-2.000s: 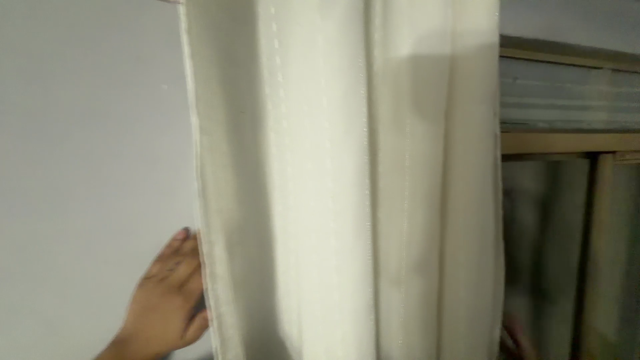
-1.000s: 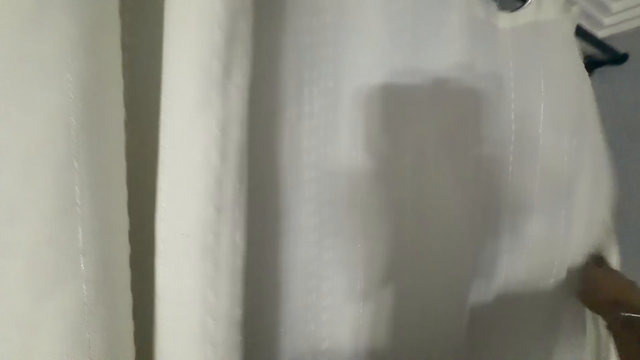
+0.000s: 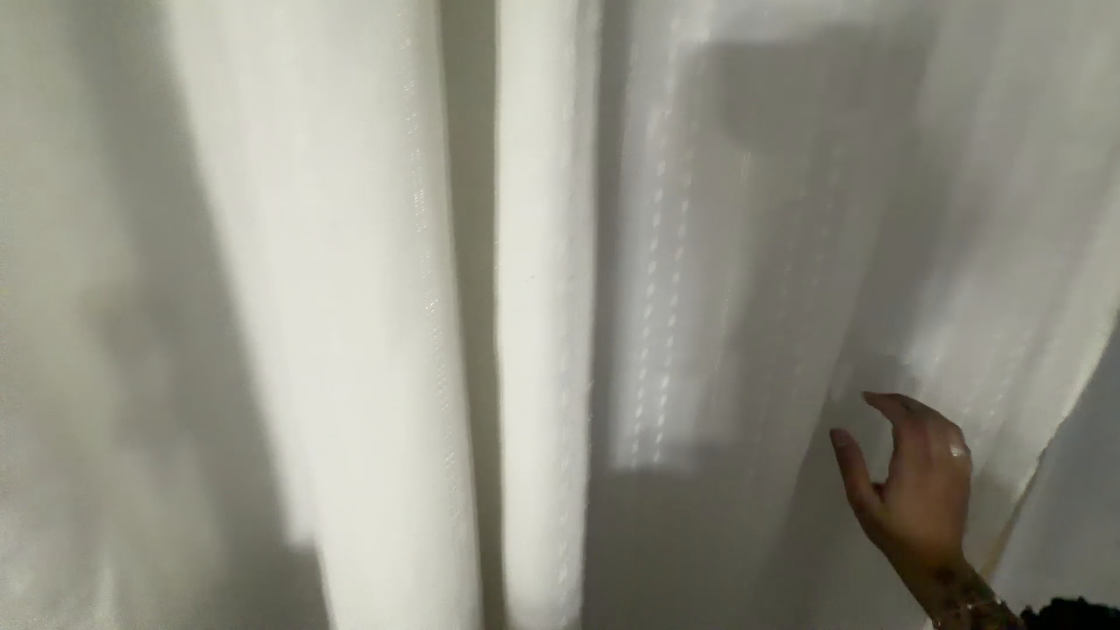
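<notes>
A white curtain [image 3: 367,306] with dashed stitched lines hangs in long vertical folds across nearly the whole view. My right hand [image 3: 919,481], with a ring and a bracelet, is at the lower right in front of the curtain. Its thumb and fingers are apart, curved toward the left, and nothing shows between them. Whether the fingertips touch the cloth cannot be told. My left hand is out of view.
A grey-white wall [image 3: 1072,516] shows beyond the curtain's slanting right edge at the lower right. Shadows fall across the cloth. A dark sleeve cuff [image 3: 1067,612] is at the bottom right corner.
A second ago my right hand was at the curtain's right edge; now it is apart from that edge, farther left, with fingers spread. The view has shifted, and the curtain's top ring is out of frame.
</notes>
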